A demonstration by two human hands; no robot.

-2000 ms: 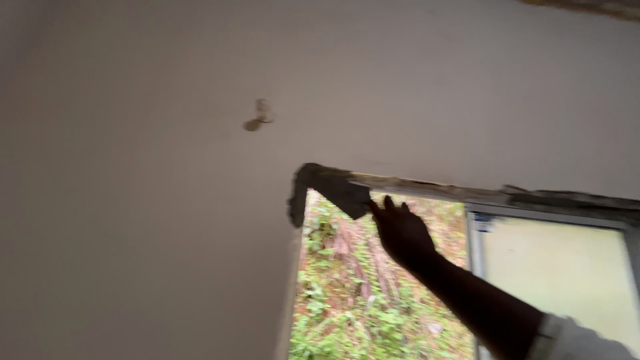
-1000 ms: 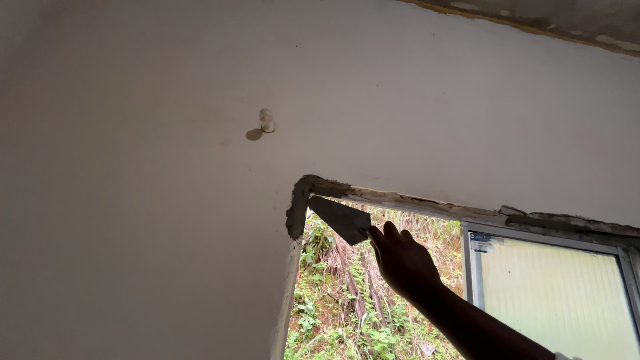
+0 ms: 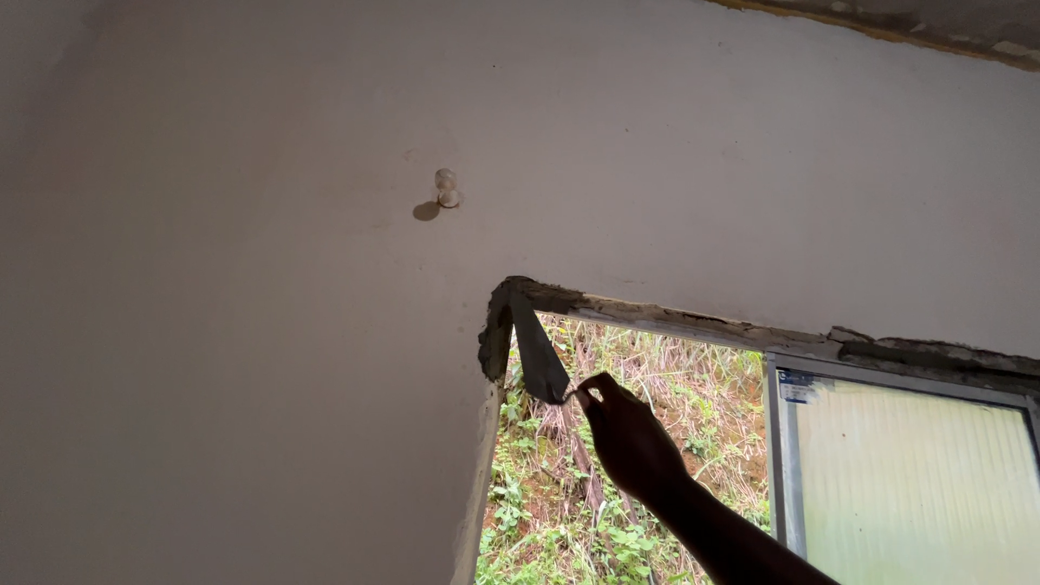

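Observation:
My right hand point(image 3: 638, 439) reaches up from the lower right and grips a pointed masonry trowel point(image 3: 536, 349). The trowel's blade slants up to the left, its tip against the inner top-left corner of the window opening. Dark wet mortar point(image 3: 493, 333) covers that corner, running a short way down the side and along the top edge. Farther right, the top edge point(image 3: 691, 318) is rough and pale, with more dark mortar point(image 3: 918, 353) above the window frame. My left hand is out of the picture.
A sliding window panel with ribbed glass point(image 3: 918, 487) in a metal frame fills the right of the opening. A small pale fixture point(image 3: 446, 188) sticks out of the plastered wall point(image 3: 244, 325). Beyond the opening rises a bank with plants point(image 3: 617, 520).
The trowel, still in my right hand, has turned from a flatter slant to a steeper one, its handle end now lower. My wrist has bent with it.

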